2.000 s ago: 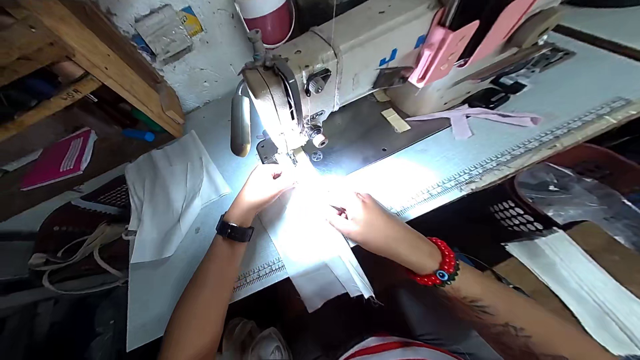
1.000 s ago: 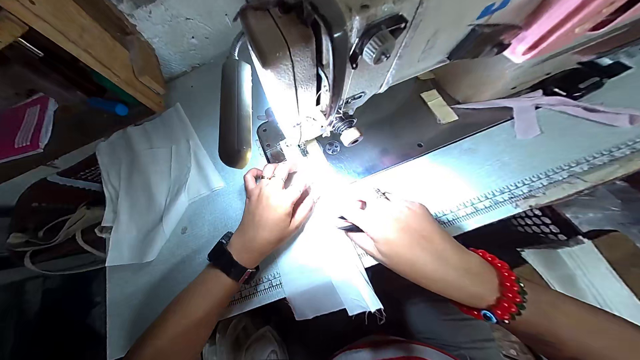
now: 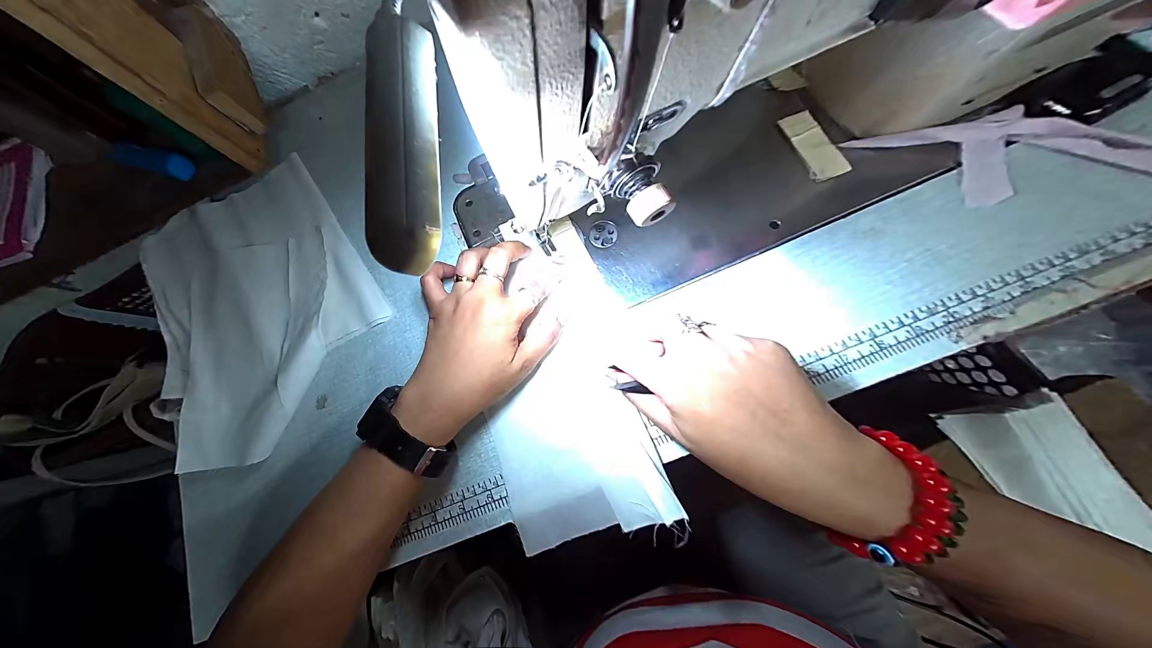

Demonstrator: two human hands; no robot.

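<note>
White fabric [image 3: 562,459] runs from under the presser foot [image 3: 545,239] of a sewing machine [image 3: 576,90] down over the table's front edge. My left hand [image 3: 486,337], with rings and a black watch, lies on the fabric just in front of the foot, fingers bent. To the right of the fabric, my right hand [image 3: 738,387] has its fingers curled around a small dark pointed tool [image 3: 633,387], its kind unclear; a red bead bracelet is on that wrist. Glare from the machine's lamp hides part of the fabric and the fingertips.
Another white fabric piece [image 3: 252,315] lies on the table at left. A measuring tape [image 3: 972,301] follows the front edge. Pale pink fabric strips [image 3: 985,153] lie at upper right. A wooden shelf [image 3: 144,72] stands at upper left. More white fabric [image 3: 1053,459] lies below at right.
The view has moved much closer to the machine. My left hand, pinching near the needle two seconds ago, now lies flatter on the fabric.
</note>
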